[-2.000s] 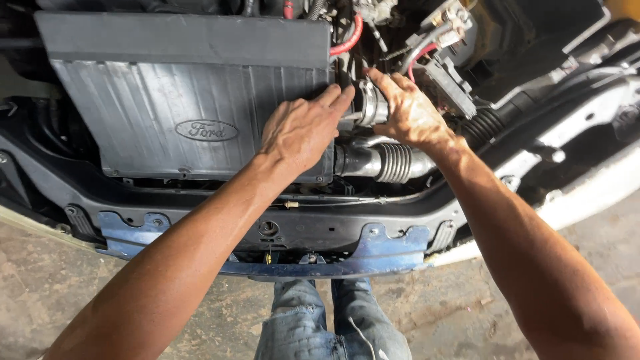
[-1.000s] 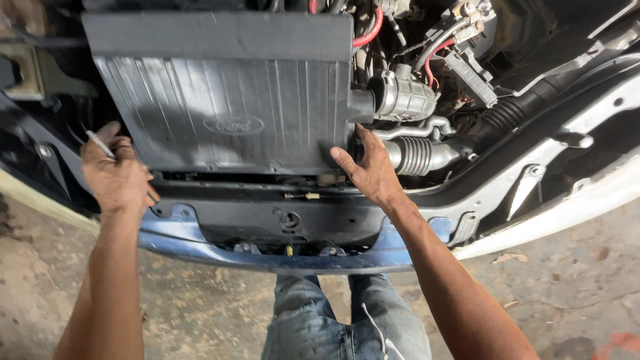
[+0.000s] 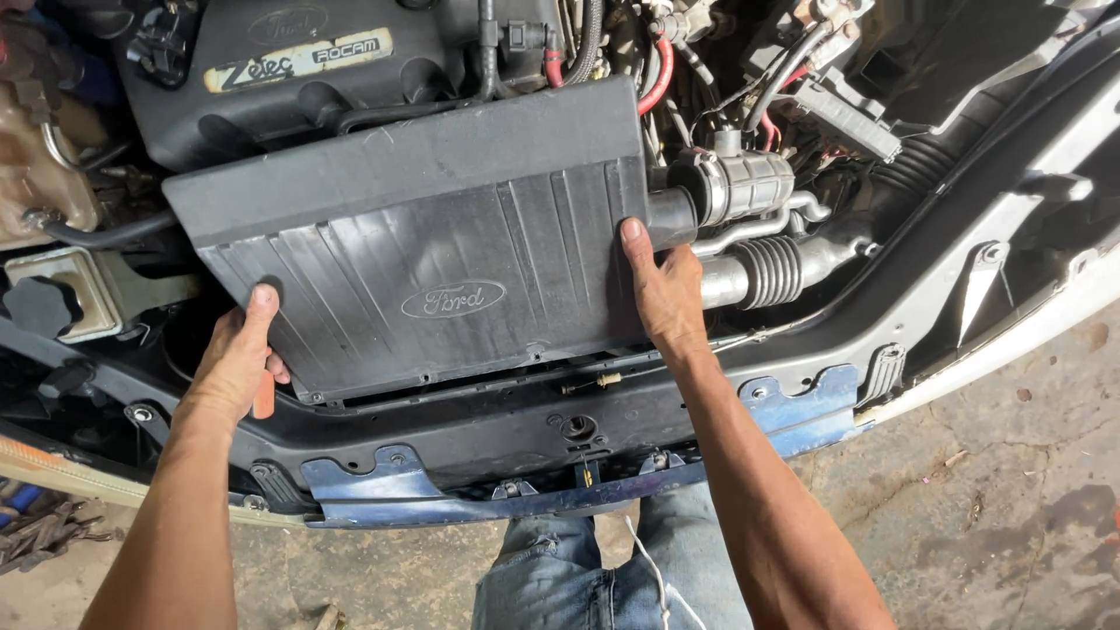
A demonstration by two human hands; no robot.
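Both hands grip a black plastic air filter housing point(image 3: 420, 254) with Ford lettering, one at each side. My left hand point(image 3: 236, 359) has its thumb on top of the housing's left edge; a tool with an orange handle point(image 3: 263, 395) sticks out beneath the fingers of that hand. My right hand point(image 3: 665, 293) rests its thumb on the right edge, its fingers hidden below. The housing's outlet pipe point(image 3: 672, 217) sits at the mouth of a ribbed intake hose with a clamp point(image 3: 739, 184); whether they are joined, I cannot tell.
Behind the housing is the engine cover point(image 3: 297, 79). A corrugated duct point(image 3: 770, 269) lies to the right, below the hose. The front crossmember point(image 3: 499, 437) runs along the near side, with a blue painted panel point(image 3: 376, 490). A reservoir with a black cap point(image 3: 39, 306) stands at left.
My left hand has gone from beside the hose to the housing's left side. My right hand has moved from the hose to the housing's right edge. The housing now sits tilted, showing the engine cover.
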